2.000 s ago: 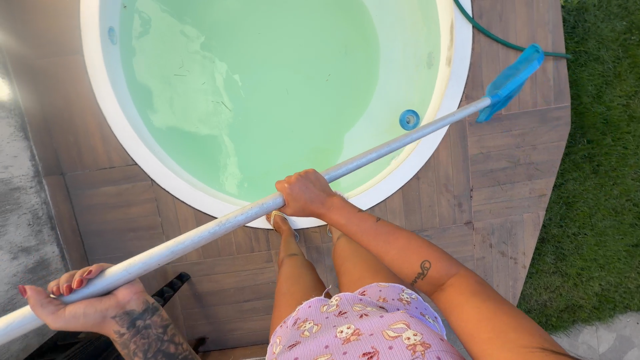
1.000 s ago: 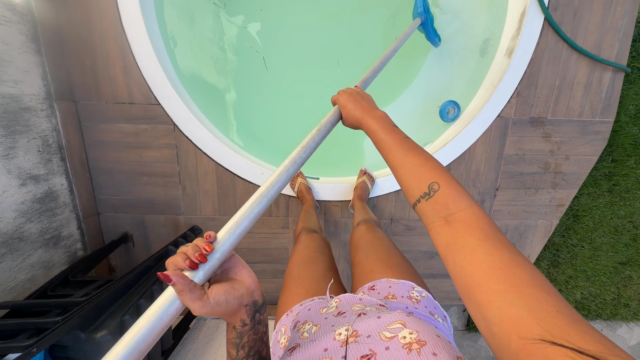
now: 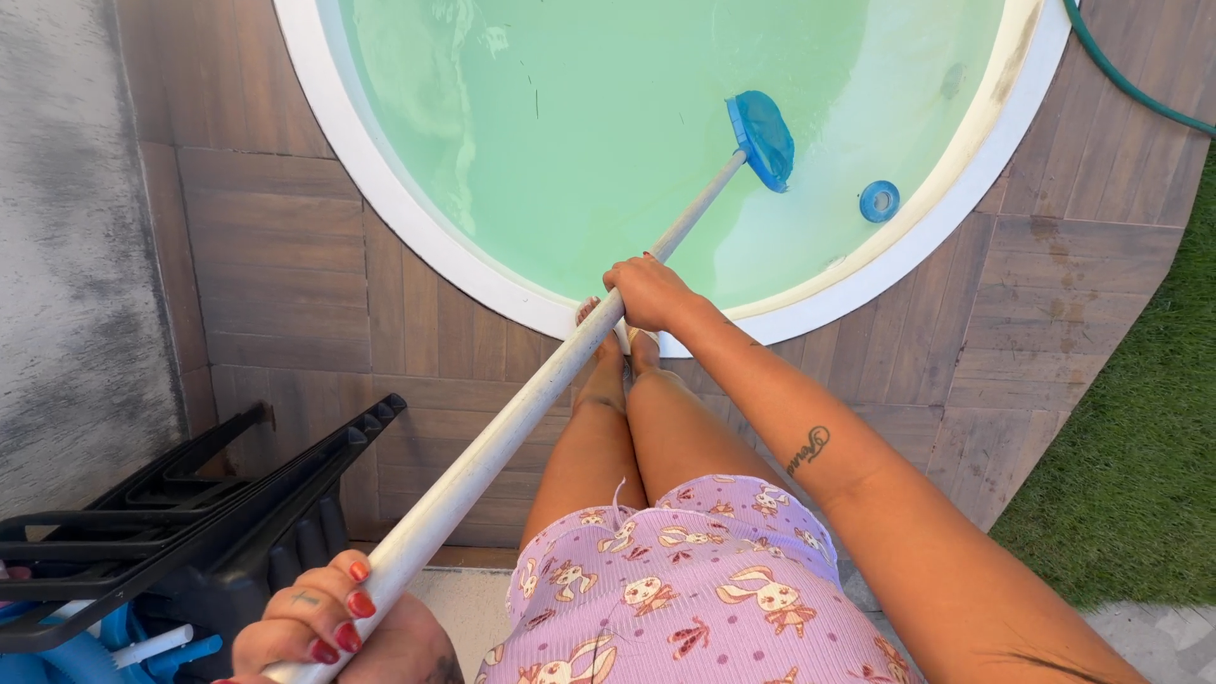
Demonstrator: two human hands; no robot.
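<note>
A long pale pole (image 3: 503, 427) runs from the lower left up to a blue pool skimmer net (image 3: 765, 141), which lies in the greenish water of a round pool (image 3: 608, 114). My left hand (image 3: 332, 617) is closed around the pole's near end at the bottom left. Farther along, my right hand (image 3: 651, 293) grips the pole above the pool's near rim. A round blue floating dispenser (image 3: 879, 201) sits in the water to the right of the net, apart from it.
The white pool rim (image 3: 408, 233) curves past my feet (image 3: 641, 344), on brown plank-pattern flooring (image 3: 275, 256). Black plastic chairs (image 3: 190, 532) and a coiled blue hose (image 3: 85, 655) occupy the lower left. A green hose (image 3: 1121, 81) crosses the upper right; grass (image 3: 1130, 475) borders the right side.
Two seconds ago the net was over the deck at the right; it moved to the pool's far right part, and now lies nearer me in the water. Both hands still hold the pole.
</note>
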